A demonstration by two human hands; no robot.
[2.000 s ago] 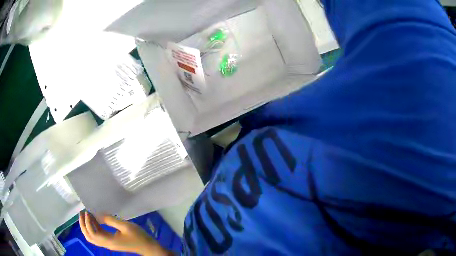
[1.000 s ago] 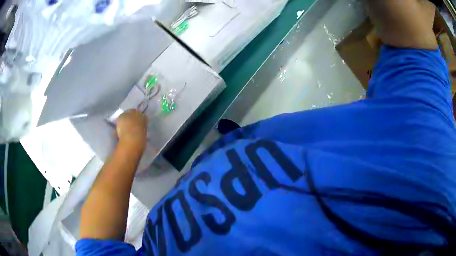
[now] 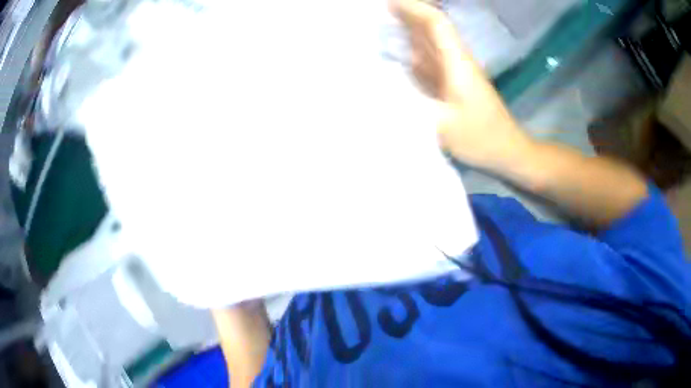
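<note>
A large white bundle (image 3: 288, 159), overexposed and without visible detail, fills the middle of the view close to the camera and hides what lies beneath it. My right hand (image 3: 454, 98) is blurred and grips its right edge, fingers at the upper right. My left forearm comes up from below to the bundle's lower edge. Only the wrist (image 3: 241, 326) shows; the left hand is hidden under or behind the bundle, which appears supported from there.
Blurred white boxes (image 3: 98, 326) stand at the lower left. Green bench top (image 3: 68, 204) shows at the left and upper right. A blue tote (image 3: 193, 371) is at the bottom. Brown cartons (image 3: 674, 106) are at the right edge. Black cords (image 3: 545, 326) hang over the blue shirt.
The white bundle has come into view, covering the open box. My left hand has left that box and gone under the bundle. My right hand has moved in from the upper right to the bundle's edge.
</note>
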